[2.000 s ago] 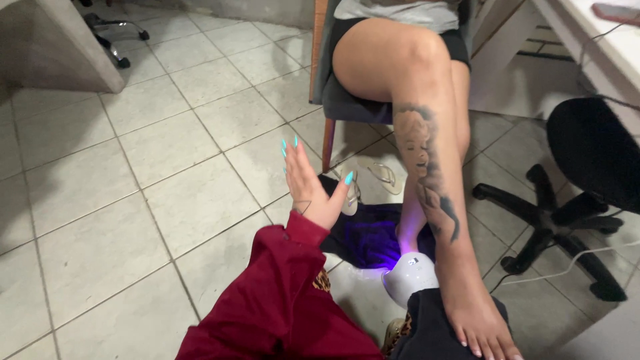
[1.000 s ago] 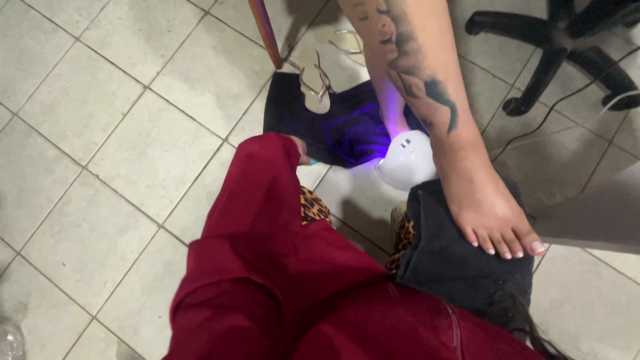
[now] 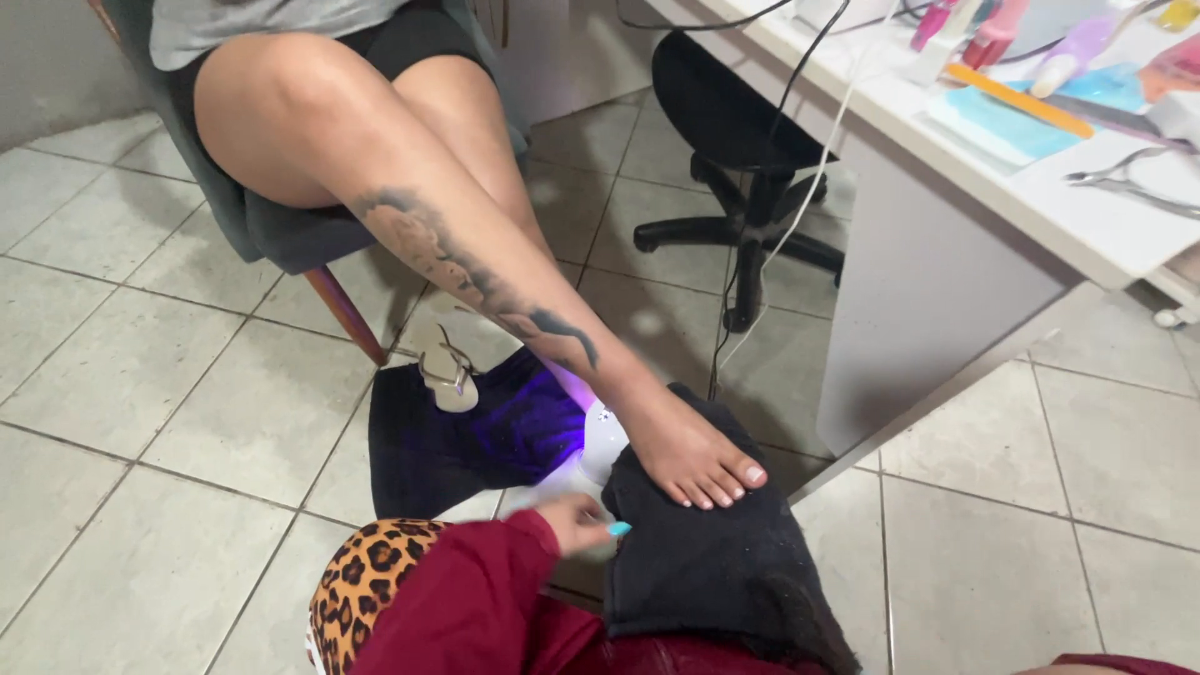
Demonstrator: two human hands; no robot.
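Observation:
My left hand [image 3: 579, 527], in a dark red sleeve with a turquoise nail showing, hovers just left of a black towel [image 3: 717, 562] on my lap. Its other fingers are curled out of sight, so I cannot tell whether it holds anything. Another person's bare foot [image 3: 692, 450] with light-painted toenails rests on that towel, below a tattooed lower leg [image 3: 469, 272]. Behind the foot, a white nail lamp [image 3: 603, 441] glows purple over a dark cloth [image 3: 422, 450] on the floor; the person's other foot is hidden there. My right hand is out of view.
At upper right, a white table [image 3: 1106, 248] bears an orange nail file [image 3: 1020, 100], metal nippers [image 3: 1134, 178] and several bottles. Cables hang beside a black swivel chair [image 3: 750, 216]. A flip-flop [image 3: 448, 375] lies by the seated person's chair [image 3: 309, 234]; leopard-print fabric [image 3: 370, 572] is at lower left.
The view has swung to the right and up, bringing the table top in. My left hand, raised with fingers spread two seconds ago, is now low beside the towel.

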